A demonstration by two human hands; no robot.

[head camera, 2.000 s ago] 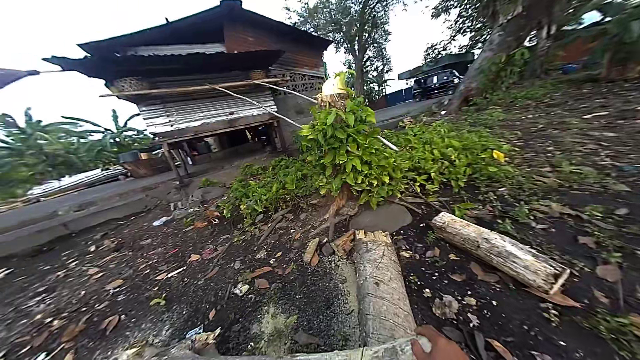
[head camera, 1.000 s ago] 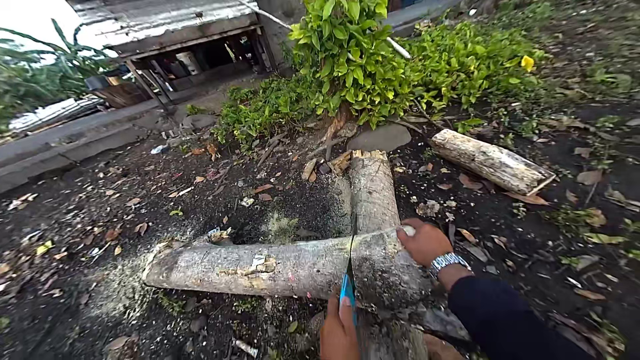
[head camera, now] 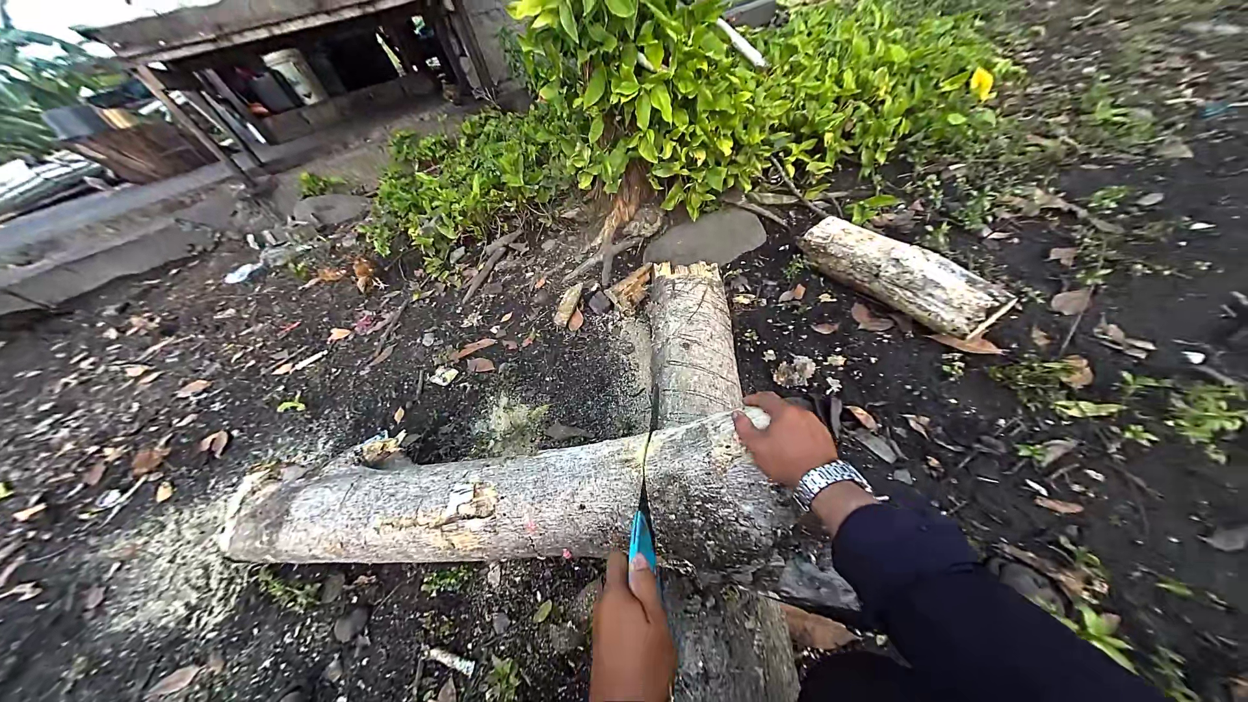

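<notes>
My left hand (head camera: 632, 629) grips the blue handle (head camera: 641, 541) of a hand saw at the bottom middle. The saw's thin dark blade (head camera: 654, 409) stands edge-on in a cut across a pale-barked log (head camera: 565, 487). This log lies crosswise on another log (head camera: 694, 341) that runs away from me. My right hand (head camera: 792, 444), with a metal-band watch at the wrist, holds the top of the crosswise log at its right part, right of the blade. How deep the cut goes is hidden.
A shorter log (head camera: 902, 278) lies at the right. Beyond are a flat stone (head camera: 707, 237), a leafy bush (head camera: 663, 97) and a raised wooden structure (head camera: 292, 58). Sawdust (head camera: 166, 575), dry leaves and wood chips cover the dark soil. A concrete edge (head camera: 97, 258) runs at the left.
The view has tilted down since two seconds ago. The left hand and saw, out of sight then, are now in view. From one second ago, the right hand keeps its hold on the log.
</notes>
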